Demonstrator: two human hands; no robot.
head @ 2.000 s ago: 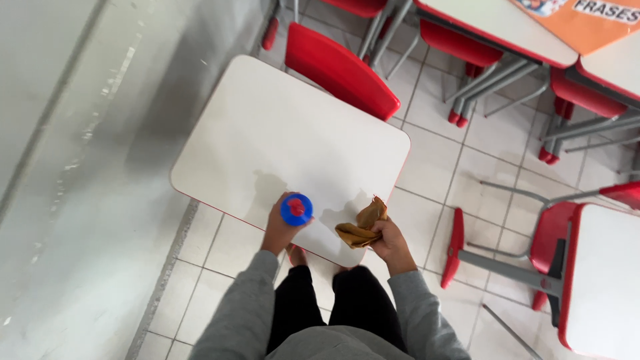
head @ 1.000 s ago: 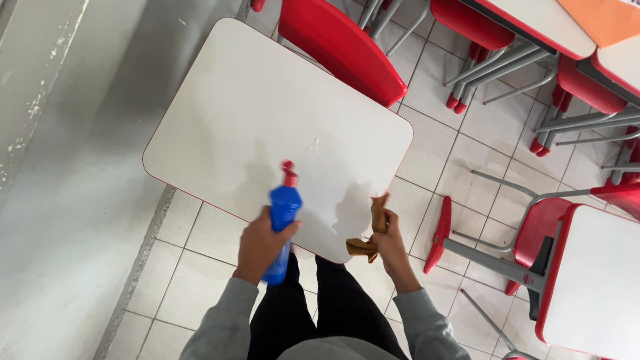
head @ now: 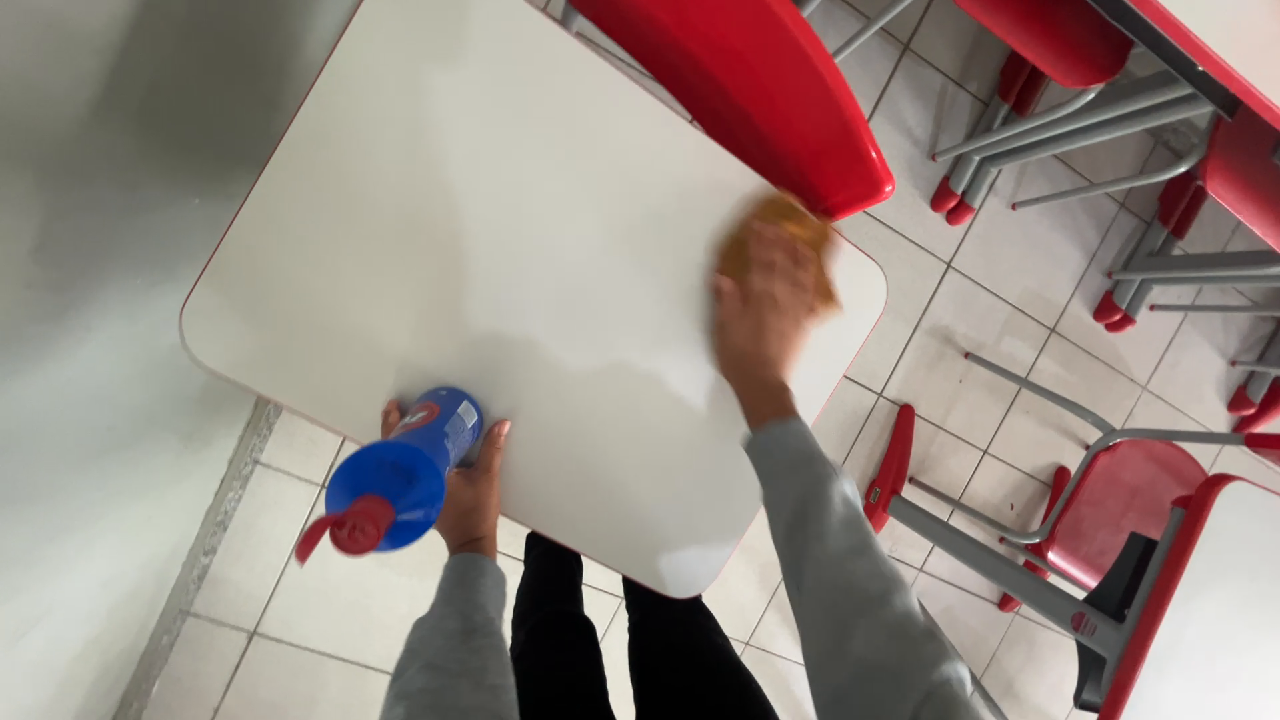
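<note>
My left hand (head: 474, 490) is around a blue plastic squeeze bottle (head: 405, 465) with a red flip cap, which stands at the near left edge of a white desk top (head: 540, 260). The bottle leans toward me, its cap open, and part of my fingers is hidden behind it. Over at the desk's right side, my right hand (head: 765, 300) presses a brown-yellow cloth (head: 780, 225) flat on the surface, fingers spread over it. Both are blurred by motion. A wet-looking or shiny patch shows near the desk's closest corner.
A red chair back (head: 770, 100) touches the desk's far edge. A grey wall (head: 100, 300) runs along the left. To the right stand another red chair (head: 1130, 500) and a red-edged white desk (head: 1220, 600). More desks and chairs with grey metal legs are at the upper right.
My right hand has moved with the cloth from the desk's near edge to its far right part, and the cloth is now spread flat. My left hand and the bottle have moved left. The view is closer.
</note>
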